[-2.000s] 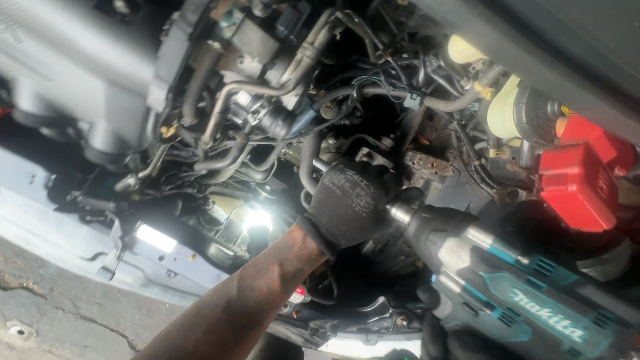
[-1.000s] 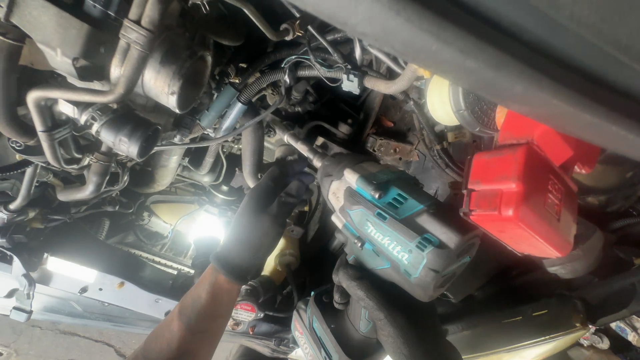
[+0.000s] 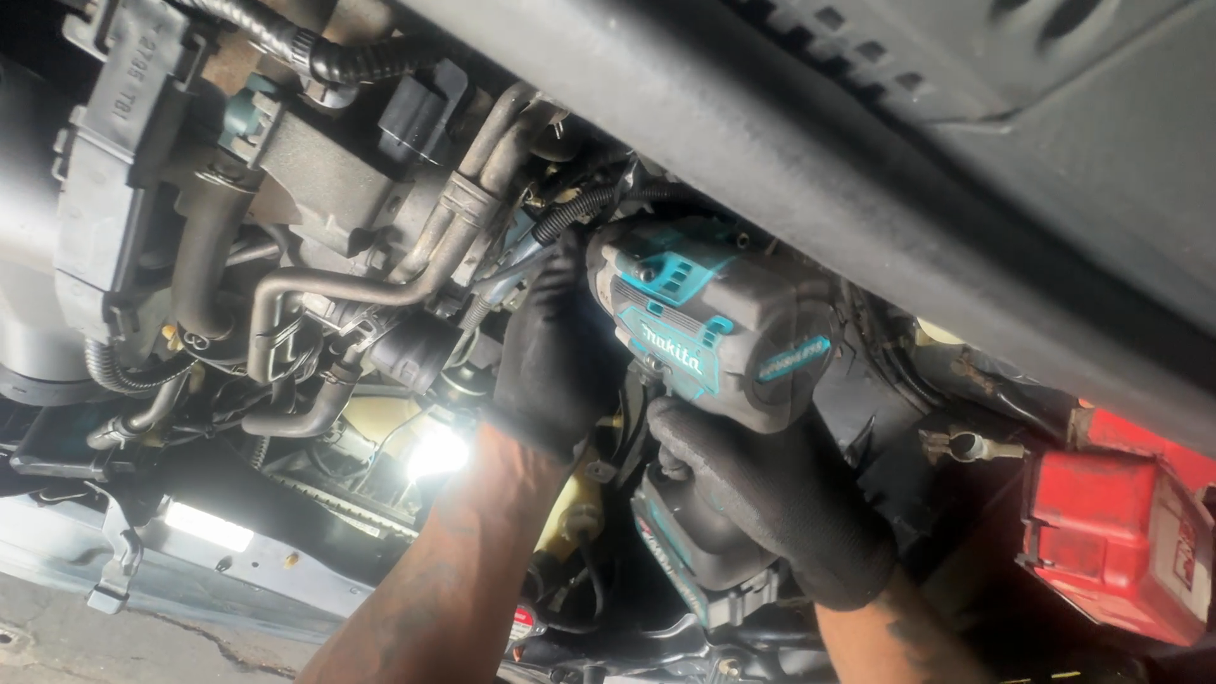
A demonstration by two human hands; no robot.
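Observation:
A teal and black Makita cordless impact wrench (image 3: 703, 323) points down into a car's engine bay, its front end hidden from view. My right hand (image 3: 779, 484), in a black work glove, is closed around its grip, above the battery (image 3: 703, 541). My left hand (image 3: 556, 351), gloved the same way, reaches in beside the front of the tool, near a corrugated wiring conduit (image 3: 575, 211). Its fingertips are dark and partly hidden, so whether it grips anything cannot be told.
Metal pipes (image 3: 342, 285) and a rubber hose (image 3: 214, 252) lie left of my left hand. A bright lamp (image 3: 442, 451) shines below it. A grey body panel edge (image 3: 760, 190) slants close above the tool. At the right sits a red plastic cover (image 3: 1102, 541).
The impact wrench, held in my right hand, has moved deeper into the bay, and its front end has gone out of sight. My left hand has moved up beside it. The view has shifted.

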